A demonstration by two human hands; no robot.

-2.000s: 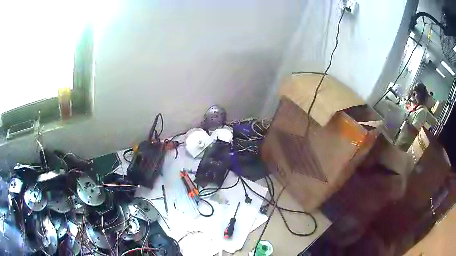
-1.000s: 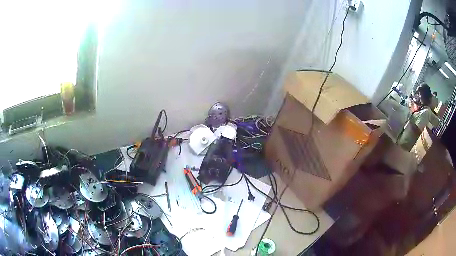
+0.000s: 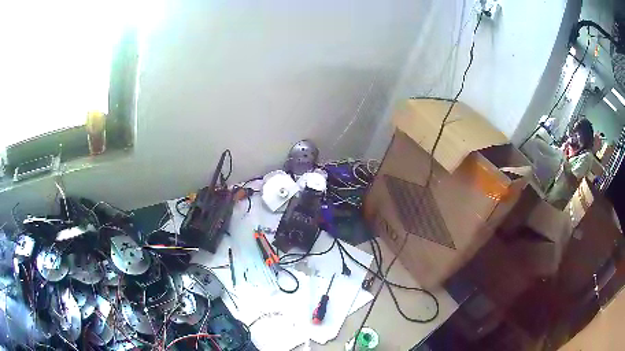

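Neither of my hands is in view. Many round wired units with silver-grey metal discs [image 3: 130, 255] lie heaped at the left, with thin red, yellow and dark leads among them. White paper [image 3: 281, 301] lies beside the heap. On it are a tool with an orange-red handle [image 3: 266, 249] and dark cord, a red-and-black screwdriver [image 3: 322, 301], and a thin dark stick [image 3: 231, 267]. A green-and-white solder spool [image 3: 366, 339] sits at the bottom edge.
A black box [image 3: 207, 218] and a second black box [image 3: 300, 221] stand at the back, near white round parts [image 3: 279, 191]. Black cables loop across the bench. An open cardboard box [image 3: 418, 206] stands at right. A person [image 3: 576, 161] is far right.
The view has shifted slightly, so the bench things sit a little further right in the picture. The far person's pose has changed a little. Nothing on the bench has visibly moved.
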